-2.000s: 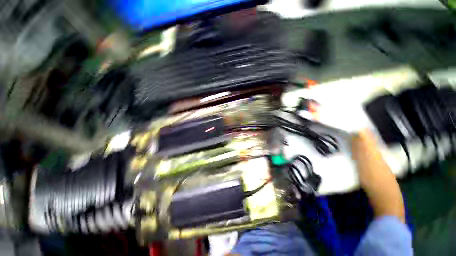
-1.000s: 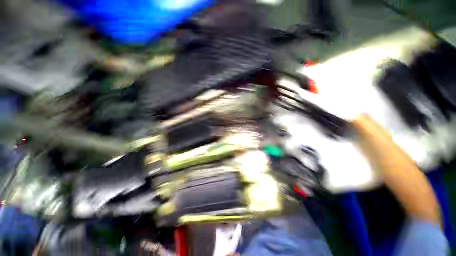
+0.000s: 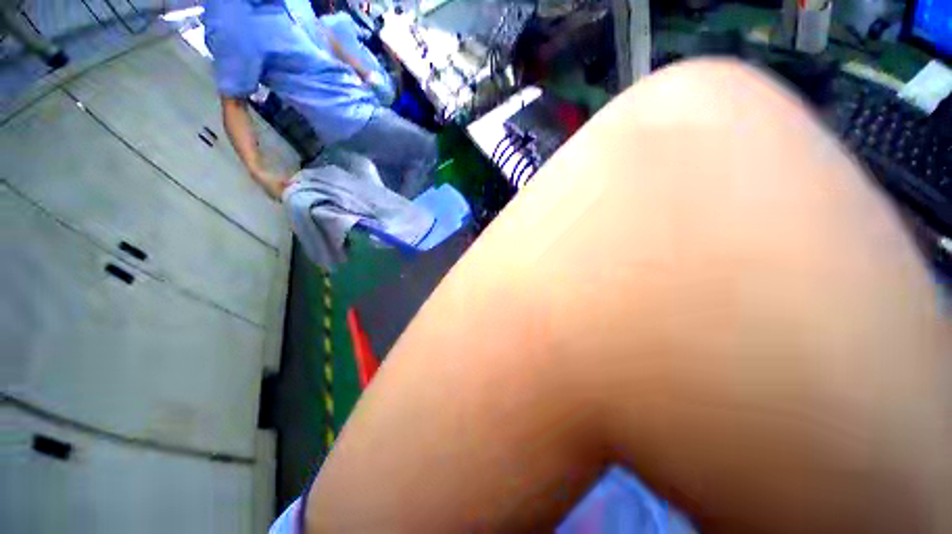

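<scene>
A bare bent arm, very close to the camera, covers the middle and lower right of the view. Neither of my hands shows, and I cannot tell which arm this is. Behind the arm, a black keyboard (image 3: pixel 900 141) lies at the right, partly hidden. A dark row of what look like power adapters (image 3: pixel 543 117), with thin black cords, stands on the white bench strip beyond the arm. The test fixtures are not visible.
A person (image 3: pixel 313 78) in a light blue shirt stands at upper left, holding grey cloth (image 3: pixel 339 203). Pale cabinets (image 3: pixel 136 323) line the left. A red-edged dark surface (image 3: pixel 412 297) sits low beside the yellow-marked green floor. A blue monitor (image 3: pixel 932 23) shows at top right.
The view has swung left, away from the fixtures, to the aisle and cabinets. The bent arm now blocks much of it. The forearm that reached over the bench at right is no longer seen there.
</scene>
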